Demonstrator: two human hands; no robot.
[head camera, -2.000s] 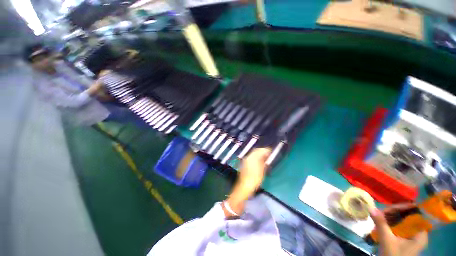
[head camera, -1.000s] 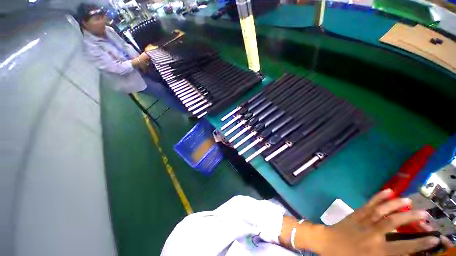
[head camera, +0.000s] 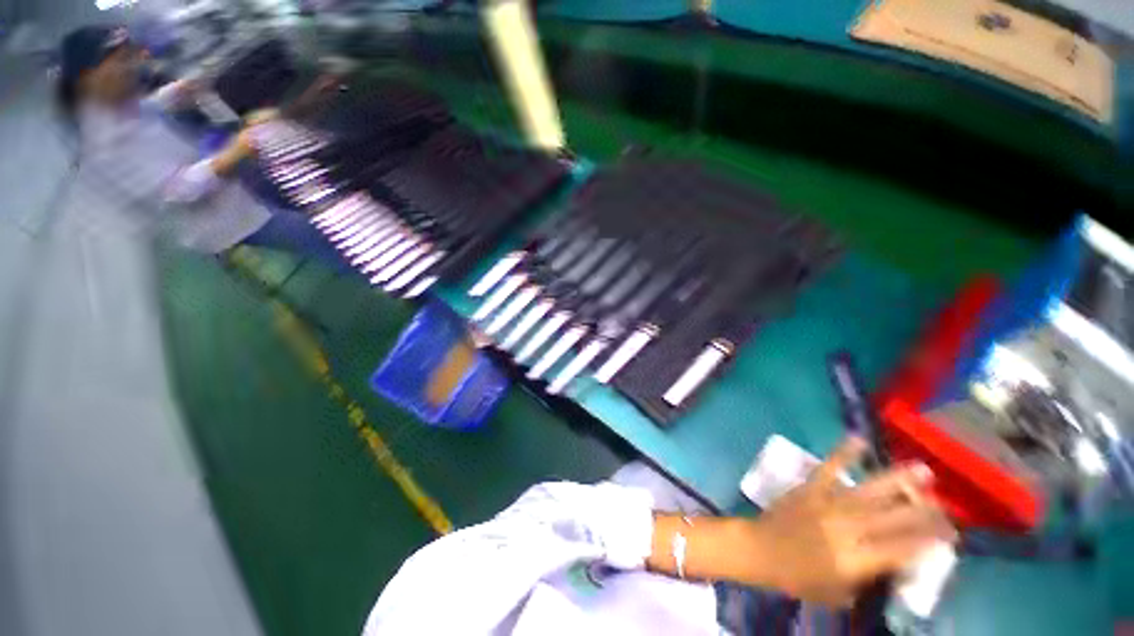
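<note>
My left hand reaches in from the bottom, blurred, its fingers bent around a black tripod unit. The unit's narrow black end sticks out above the fingers. A pale, blurred piece shows just below them; I cannot tell what it is. The white fixture plate is partly covered by the hand, and no brass ring shows. My right hand and the orange screwdriver are not in view. A black foam tray holds a row of black units with silver tube ends.
The red feeder base and the blue and white screw feeder stand at the right. A second foam tray lies farther left. A blue basket is below the bench. A person sits at the far left.
The view has swung back to the right. My left hand, spread open over the work a second ago, now has its fingers bent around the black unit. The right hand and orange screwdriver have left the picture.
</note>
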